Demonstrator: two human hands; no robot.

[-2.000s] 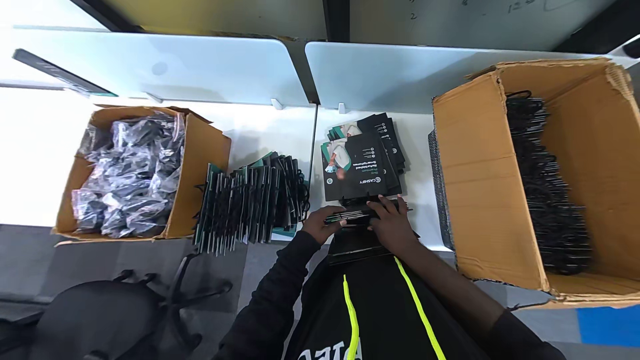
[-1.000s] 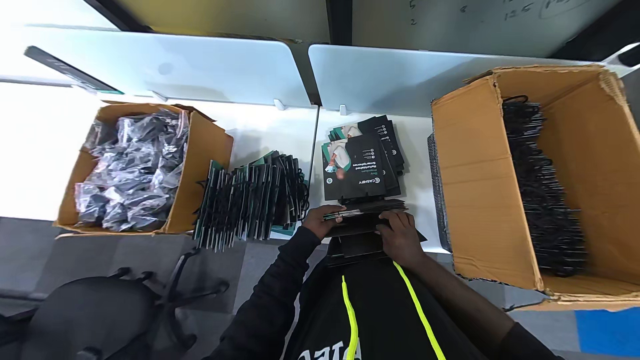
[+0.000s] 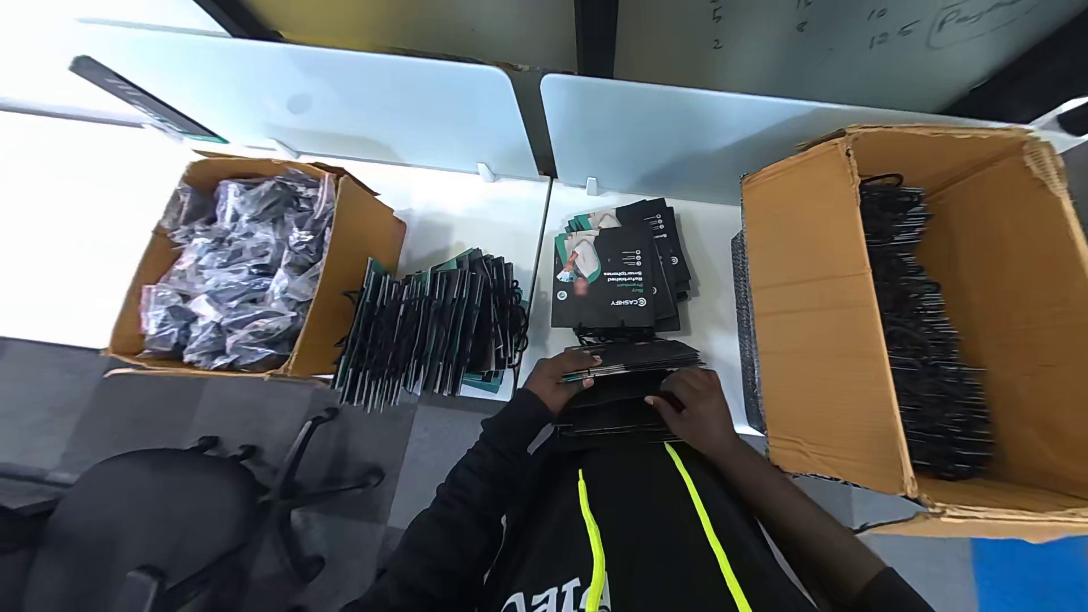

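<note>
My left hand [image 3: 561, 382] grips the left edge of a black paper bag [image 3: 629, 387] at the table's front edge, close to my body. My right hand [image 3: 695, 408] holds the bag's right side, with its fingers partly hidden against the black surface. The bag looks partly unfolded, with layered edges facing up. Just beyond it lies a pile of flat printed black paper bags [image 3: 616, 280] with green and white parts. To the left, a long row of folded black and green bags [image 3: 433, 327] with black cord handles stands on edge.
An open cardboard box [image 3: 361, 246] of clear plastic packets [image 3: 246, 272] stands far left. A large cardboard box [image 3: 803, 331] at right holds packed black bags [image 3: 926, 340]. Frosted partitions [image 3: 765, 140] line the table's back. An office chair [image 3: 144, 527] is on the floor at lower left.
Since two seconds ago, the black bag between my hands has spread out toward my body. My right hand has moved slightly over its right side; my left hand stays at its left edge.
</note>
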